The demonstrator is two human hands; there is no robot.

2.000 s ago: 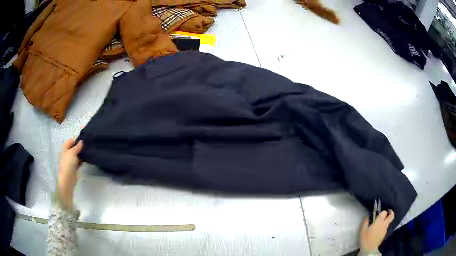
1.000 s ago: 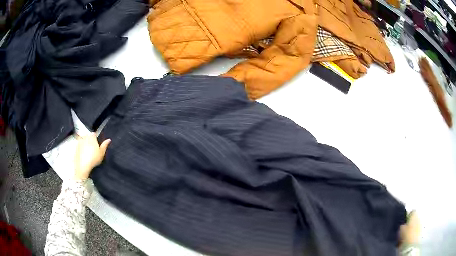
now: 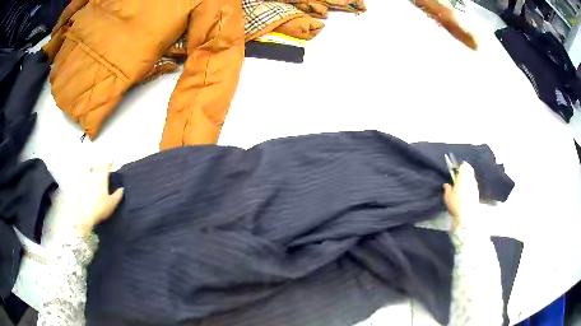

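Note:
The dark pinstripe trousers (image 3: 286,197) lie spread and rumpled across the white table in front of me. My left hand (image 3: 99,198) is at their left end, its fingers spread and its thumb by the edge of the cloth; whether it grips the cloth is unclear. My right hand (image 3: 463,190) is at the right end over the legs, holding small thread snips (image 3: 451,164) with the pale blades pointing up and away. One leg end shows beyond the right hand, and more dark cloth shows beneath the right forearm.
An orange-brown quilted jacket (image 3: 143,51) lies beyond the trousers, with a black flat item (image 3: 275,52) and yellow piece beside it. Dark garments (image 3: 19,159) are heaped at the left. Brown fur trim (image 3: 448,22) and more dark clothing (image 3: 541,70) lie at the far right.
The trousers have shifted and bunched, with the legs now lying differently at the right. My right hand has moved up and inward, and the snips show again. The camera view has swung.

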